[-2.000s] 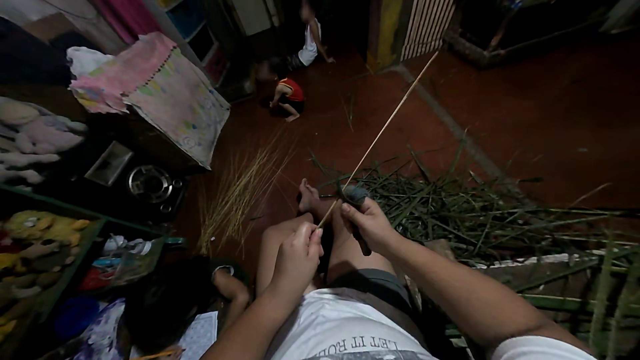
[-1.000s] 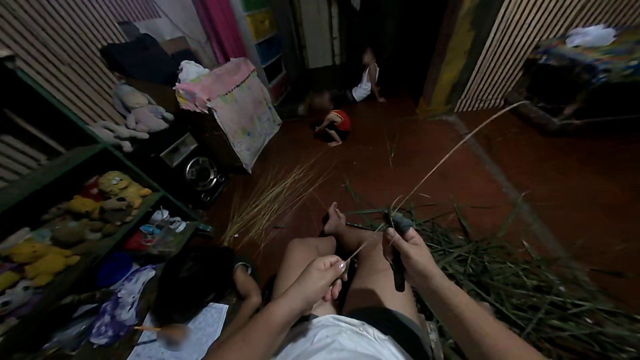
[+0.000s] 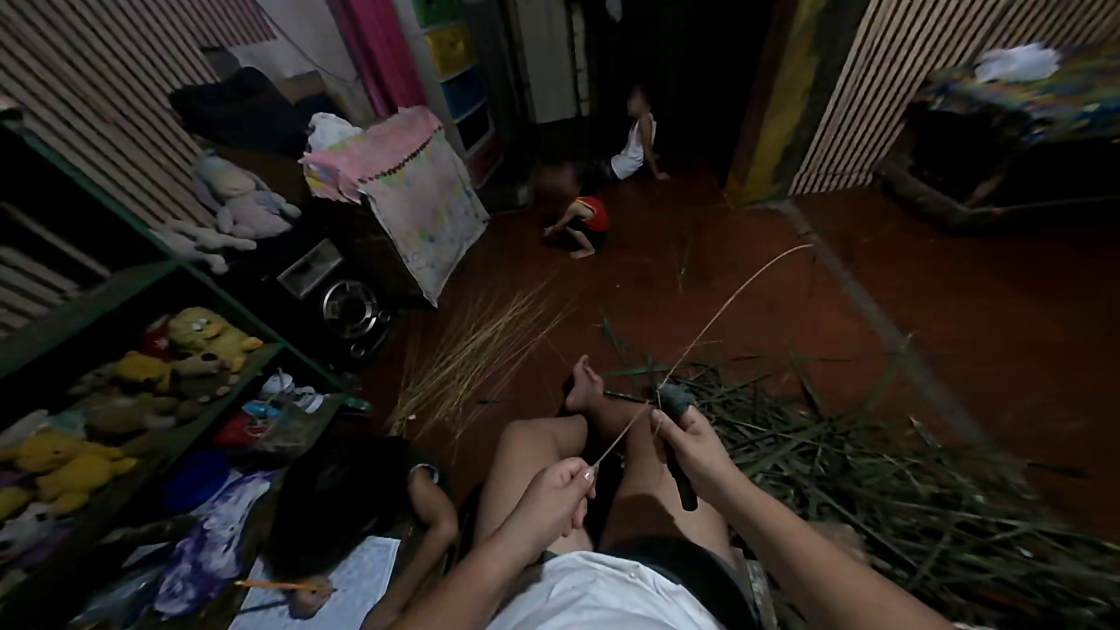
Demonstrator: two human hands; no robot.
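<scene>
My left hand is closed on the near end of a thin pale strip, likely a leaf midrib. The strip runs up past my right hand and arcs over the floor to the right. My right hand grips a dark-handled tool, probably a knife; its blade cannot be made out. A dark wrapping covers a fingertip of that hand, beside the strip. Both hands are above my bare legs.
Long green leaf strips are heaped at the right. Pale thin sticks lie spread on the red floor. A person with a pencil leans over paper at lower left, beside a toy shelf. Two people sit or crouch farther back.
The strip, straight two seconds ago, now bends over at its far end. Both hands stay around it. The view has shifted, showing more of the shelf at left.
</scene>
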